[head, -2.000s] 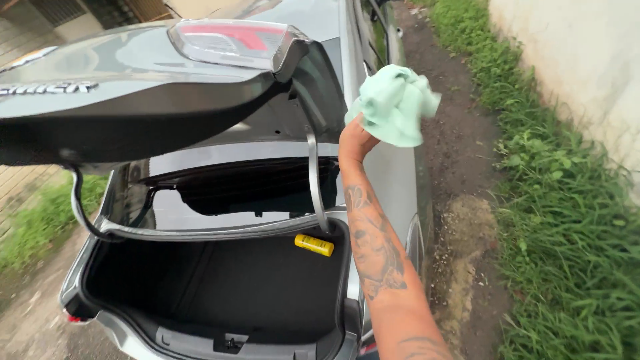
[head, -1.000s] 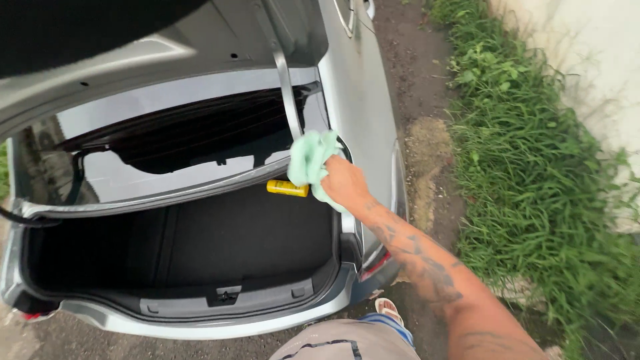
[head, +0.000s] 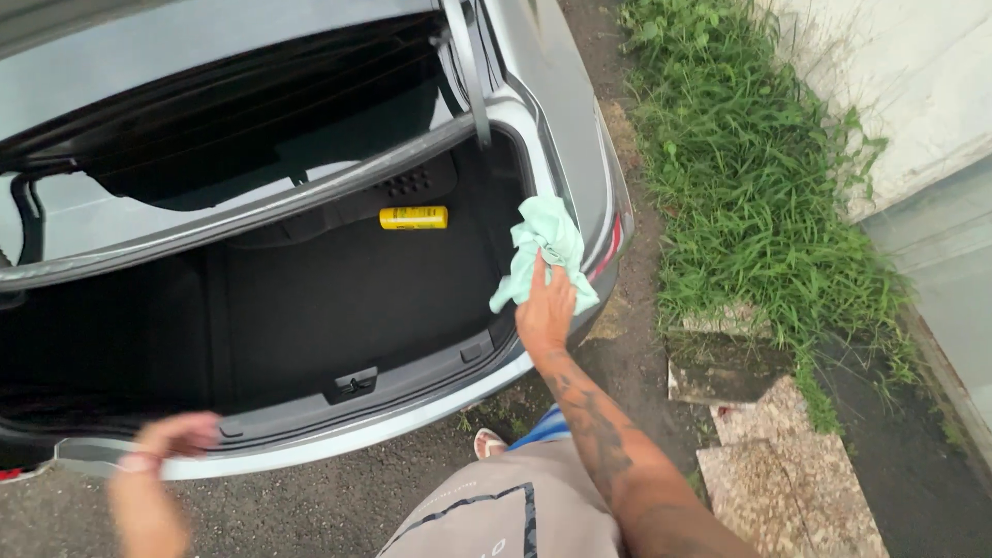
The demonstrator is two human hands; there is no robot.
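My right hand (head: 549, 310) presses a pale green cloth (head: 549, 236) against the right edge of the open car trunk, beside the red tail light (head: 608, 248). My left hand (head: 167, 457), blurred, is over the left part of the rear sill; nothing shows in it, and its finger positions are unclear. A yellow cylindrical container (head: 414, 218) lies on its side on the dark trunk floor (head: 333, 302), toward the back right. The trunk latch (head: 355, 385) sits in the middle of the sill trim.
A metal hinge arm (head: 467, 70) rises at the trunk's right. The raised lid is at the upper left. Grass (head: 744, 178) grows along a pale wall (head: 922, 85), with broken stone slabs (head: 790, 473) at the lower right.
The cloth in my right hand has moved from near the hinge arm down the trunk's right edge. My left hand has come into view. The view has shifted.
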